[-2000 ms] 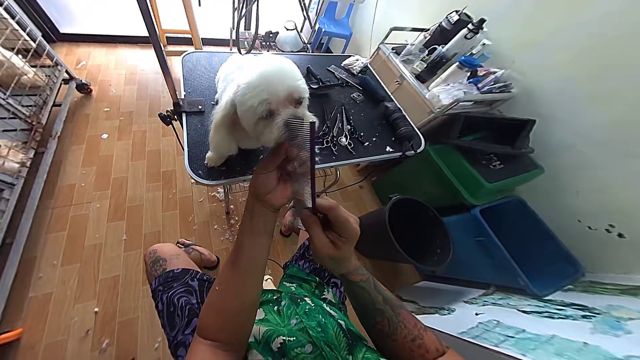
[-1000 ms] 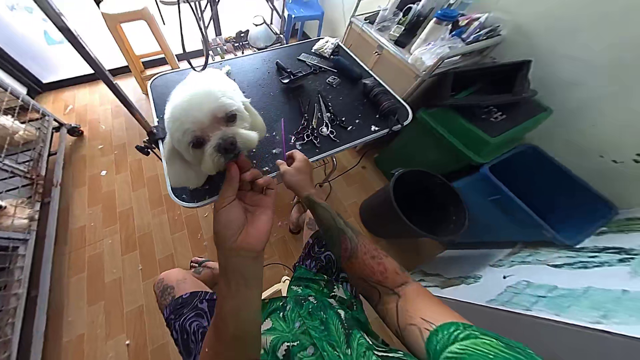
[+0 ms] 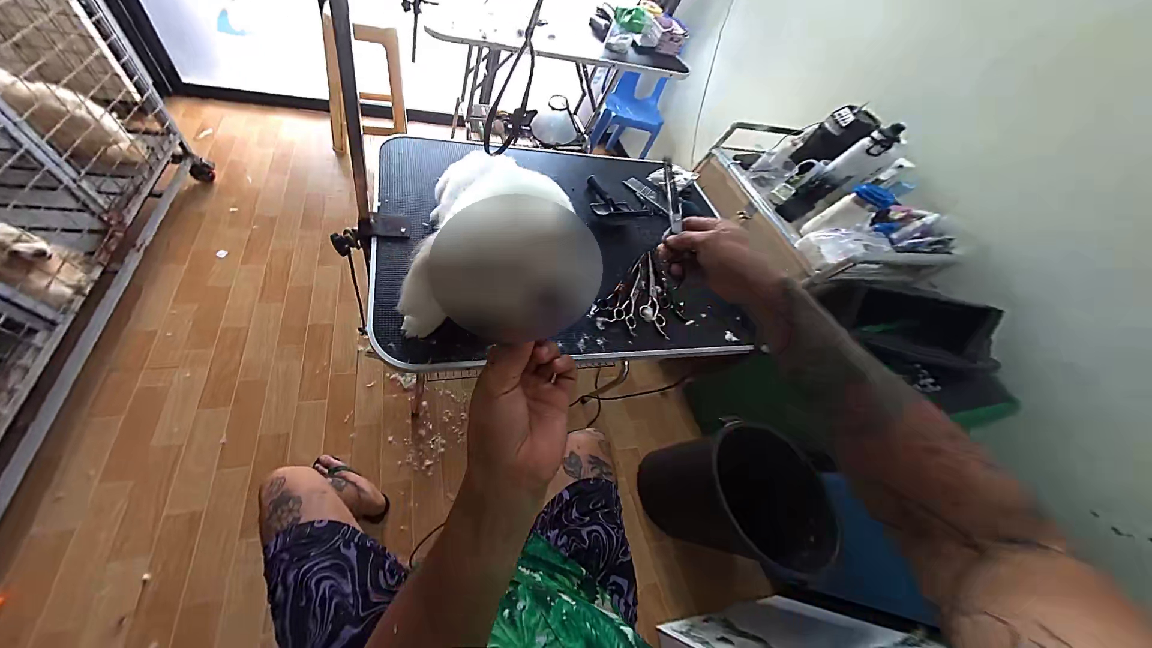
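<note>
A white fluffy dog (image 3: 495, 175) is on the black grooming table (image 3: 405, 193), its face blurred. My left hand (image 3: 525, 409) is palm up below its muzzle, thumb and fingertips closed at the chin; the exact hold is partly hidden. To the right, my right hand (image 3: 711, 255) grips a pair of scissors (image 3: 671, 202) over the table, blades pointing away from me. Several metal scissors (image 3: 643, 301) lie fanned out between the dog and my right forearm. Farther back lie a metal comb (image 3: 644, 193) and a black-handled grooming tool (image 3: 610, 200).
A grooming arm post (image 3: 349, 117) stands at the table's left edge, and a black loop (image 3: 511, 126) hangs behind the dog. At right are a bottle-laden trolley (image 3: 751, 193) and a black bin (image 3: 693, 490). Dogs lie in a wire cage (image 3: 108, 202) at left.
My right hand has moved away from the dog, up and right over the tools. It held a purple comb earlier and now holds scissors. My left hand has stayed at the chin since one second ago.
</note>
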